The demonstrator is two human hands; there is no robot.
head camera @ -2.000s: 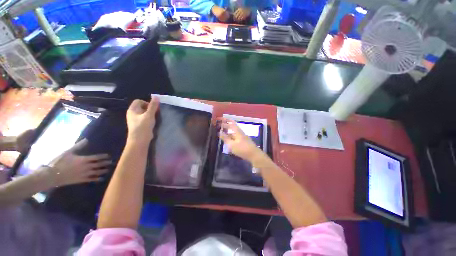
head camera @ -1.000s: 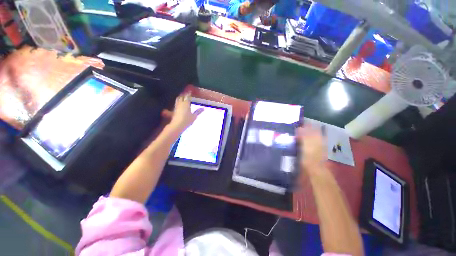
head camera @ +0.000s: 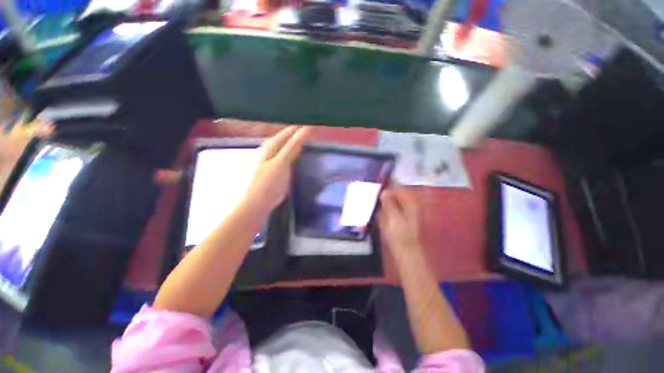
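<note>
A dark-screened tablet [head camera: 320,193] with a bright white patch sits slightly tilted over a pale liner [head camera: 331,246] in a black foam tray [head camera: 335,268]. My left hand [head camera: 280,164] is at its upper left corner, fingers along the edge. My right hand [head camera: 399,218] is at its right edge, fingers bent. Both hands hold the tablet by its sides; the fingertips are blurred. To the left, a second tablet [head camera: 218,197] shows a white screen, partly covered by my left forearm.
Stacked black trays with tablets [head camera: 109,55] stand at the left, beside another lit tablet [head camera: 40,204]. A person's hand [head camera: 18,142] is at the far left. A paper sheet [head camera: 426,160], a fan [head camera: 550,40] and a lit tablet [head camera: 526,222] are at the right.
The view has shifted. My left hand has moved from the white-screened tablet to the dark one. My right hand is now on the dark tablet's right edge, and that tablet is turned slightly.
</note>
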